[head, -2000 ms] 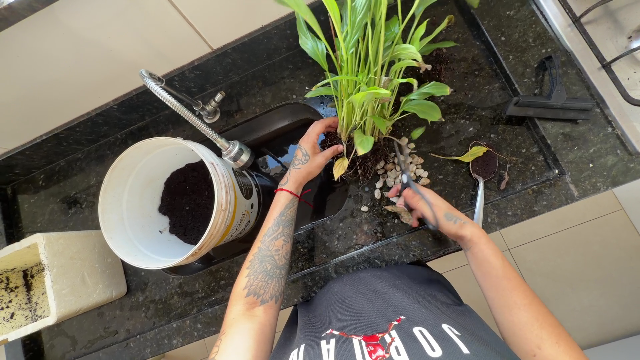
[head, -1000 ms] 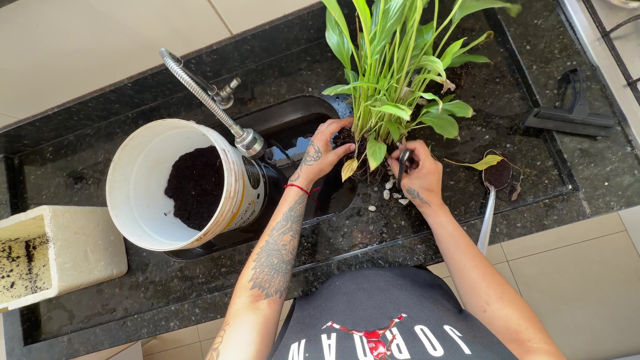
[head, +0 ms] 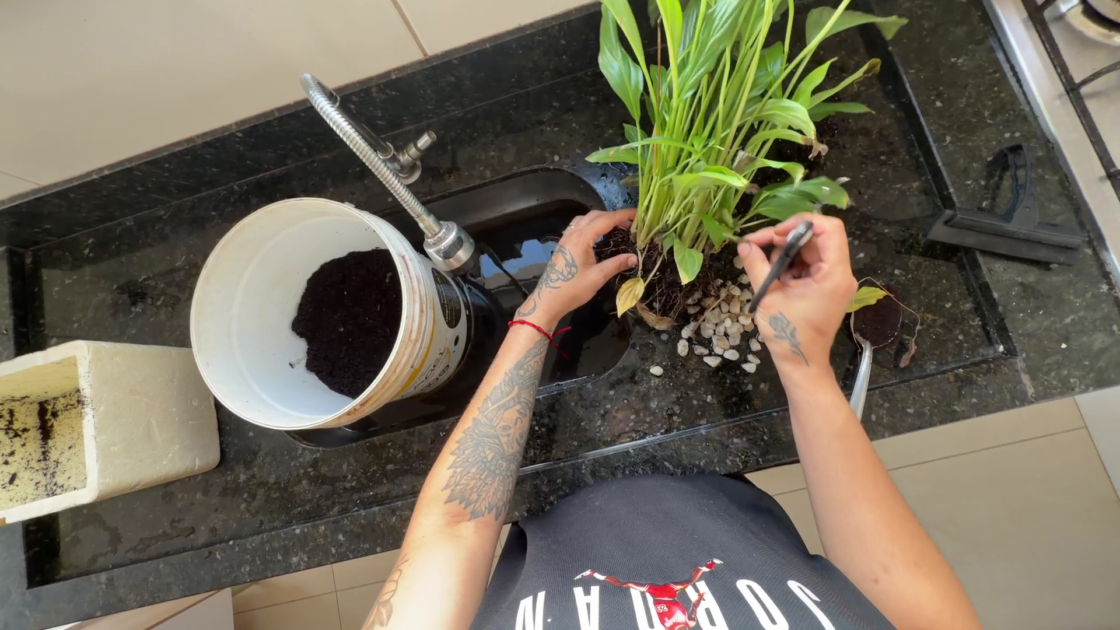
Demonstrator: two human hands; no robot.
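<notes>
A leafy green plant (head: 709, 131) with bare, soil-covered roots stands on the dark stone counter. My left hand (head: 582, 262) is at the left side of its base, thumb and fingers around the root clump. My right hand (head: 805, 280) grips a slim tool with a dark handle (head: 783, 262) just right of the base; its working end is hidden or too small to make out. Small pale pebbles (head: 722, 328) lie below the roots, between the hands. One yellowed leaf (head: 629, 296) hangs beside my left thumb.
A white plastic bucket (head: 249, 324) with dark soil (head: 350, 324) stands over the sink (head: 560, 184), beside a flexible metal faucet (head: 376, 153). At left is a dirty pale planter box (head: 153, 420). A spoon (head: 862, 376) holding soil and a black squeegee (head: 1006, 232) lie at right, near the stove (head: 1085, 96).
My right hand has moved a little right, away from the plant's base, with the tool still in it, and more pebbles show. My left hand stays at the roots.
</notes>
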